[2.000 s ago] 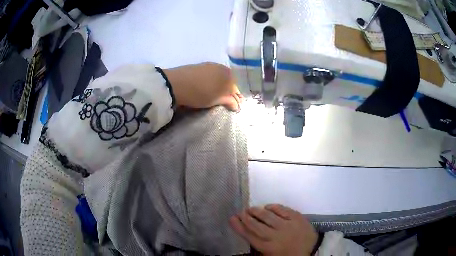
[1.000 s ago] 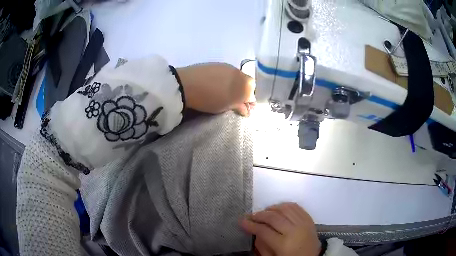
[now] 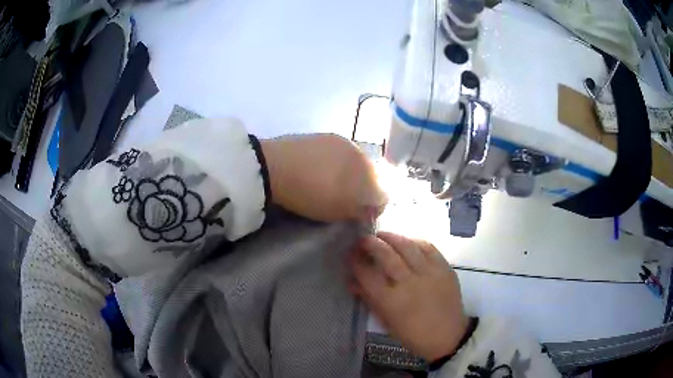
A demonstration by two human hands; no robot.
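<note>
The grey textured fabric panel (image 3: 273, 303) lies in folds at the front of the table and hangs toward my lap. My left hand (image 3: 332, 177) holds its top right corner beside the lit needle area; my left fingertips are partly lost in glare. My right hand (image 3: 406, 291) is at the panel's right edge, just below my left hand, with fingers on the fabric, slightly blurred. The white sewing machine head (image 3: 457, 125) stands right of my left hand. The needle and presser foot are not clear in the glare.
Dark grey cut pieces (image 3: 96, 96) lie at the far left with a small grey scrap (image 3: 181, 116) nearby. A black band (image 3: 638, 148) and cardboard (image 3: 579, 114) are on the machine arm. Small snips (image 3: 651, 277) lie at the right.
My right hand has moved up along the panel's edge to near my left hand. My left hand and the fabric corner sit lower, back from the machine head. The camera view has shifted slightly.
</note>
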